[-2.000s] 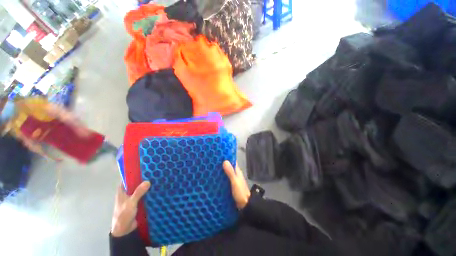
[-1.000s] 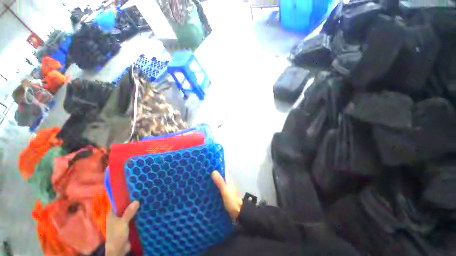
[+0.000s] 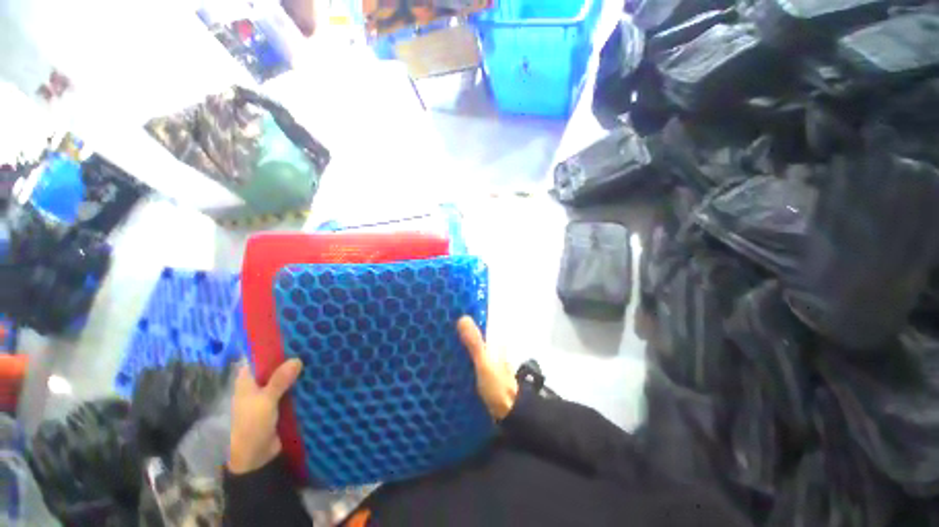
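Observation:
A blue honeycomb gel seat cushion (image 3: 386, 360) lies over a red layer (image 3: 266, 309) in front of my body. A bluish edge of something, perhaps a stool (image 3: 453, 226), shows behind them. My left hand (image 3: 259, 417) grips the left side, with its thumb on the cushion's left edge. My right hand (image 3: 489, 376) grips the right side, with its thumb on top. The other fingers of both hands are hidden beneath.
Finished black bags (image 3: 741, 247) are heaped along the right, with a single bag (image 3: 595, 268) beside the heap. A blue tote crate (image 3: 535, 57) stands ahead. A blue slatted pallet (image 3: 185, 319), dark bundles (image 3: 88, 448) and a camouflage and green sack (image 3: 242, 149) are on the left.
The view has moved forward past the orange bundles and the blue stool on the floor. The blue crate and pallet appear nearer. Both hands still hold the cushion and red layer.

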